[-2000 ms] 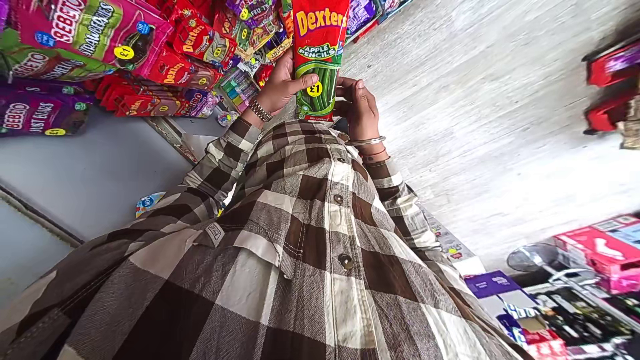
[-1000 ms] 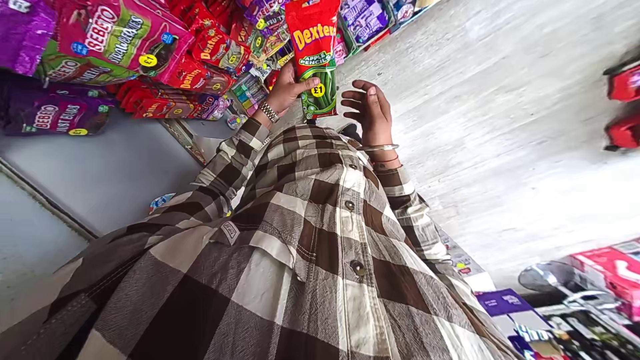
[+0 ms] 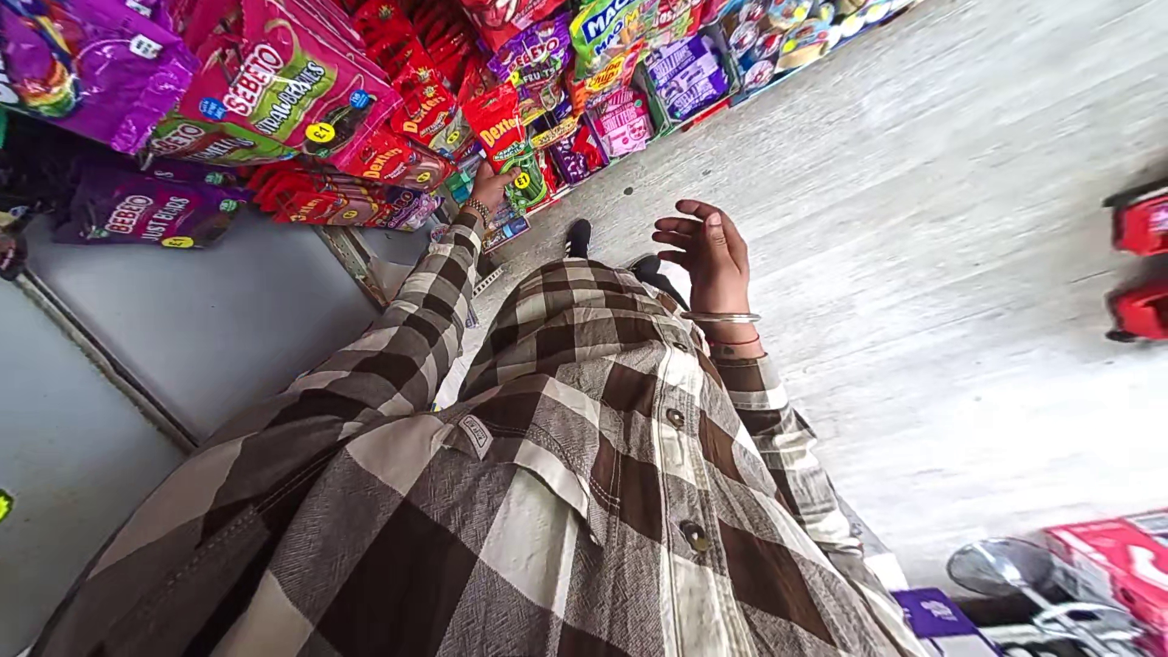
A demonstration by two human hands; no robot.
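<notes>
My left hand grips the lower part of a red and green Dexters sweet bag, its thumb on the front near the yellow price mark. The bag is held out at the sweet display, in front of other packets, and its printed face is toward me. Whether it touches the packets behind cannot be told. My right hand is raised over the floor, apart from the bag, with its fingers loosely bent and nothing in it. A metal bangle is on the right wrist.
Bebeto sweet bags hang at the upper left, above grey panels. Purple boxes of sweets stand along the display's edge beside the pale floor. Red objects are at the far right; a wire strainer is at the lower right.
My left hand has moved away from my body to the display with the bag. My right hand, beside the bag two seconds ago, is now well apart from it.
</notes>
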